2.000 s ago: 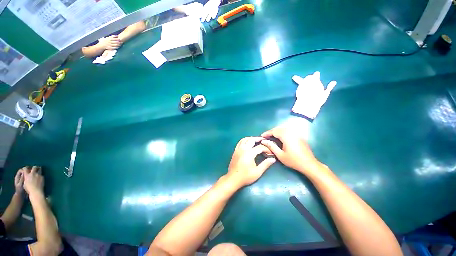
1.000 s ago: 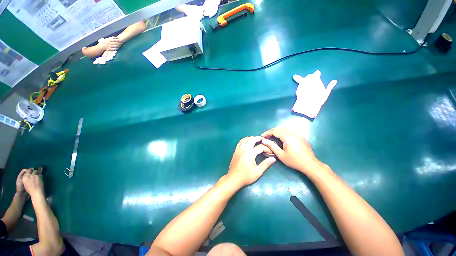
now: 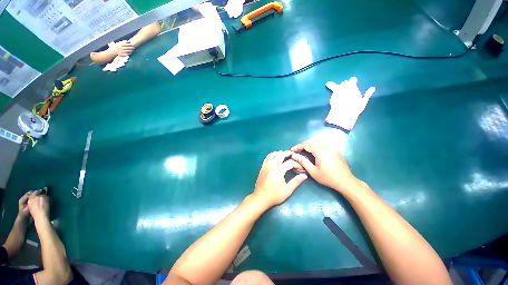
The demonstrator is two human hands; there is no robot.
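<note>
My left hand (image 3: 277, 179) and my right hand (image 3: 325, 163) meet on the green bench, fingertips together around a small dark thing (image 3: 289, 176), perhaps a tape roll, mostly hidden by the fingers. Both hands are bare. A white glove (image 3: 346, 104) with a dark cuff edge lies flat just beyond my right hand. A dark flat strip (image 3: 346, 241) lies between my forearms near the bench's near edge. Small pale tags (image 3: 242, 256) lie by my left forearm.
A dark roll (image 3: 208, 113) and white ring (image 3: 222, 111) lie beyond my left hand. Farther off are a white box (image 3: 201, 44), black cable (image 3: 345, 54) and orange C-shaped tool (image 3: 262, 15). A metal strip (image 3: 84, 165) lies left, near another person's hands (image 3: 34, 205). Another person's arms rest at the far edge.
My hands have hardly moved. The hands of the person at the left have shifted slightly. A white-gloved hand or glove at the far edge has shifted a little.
</note>
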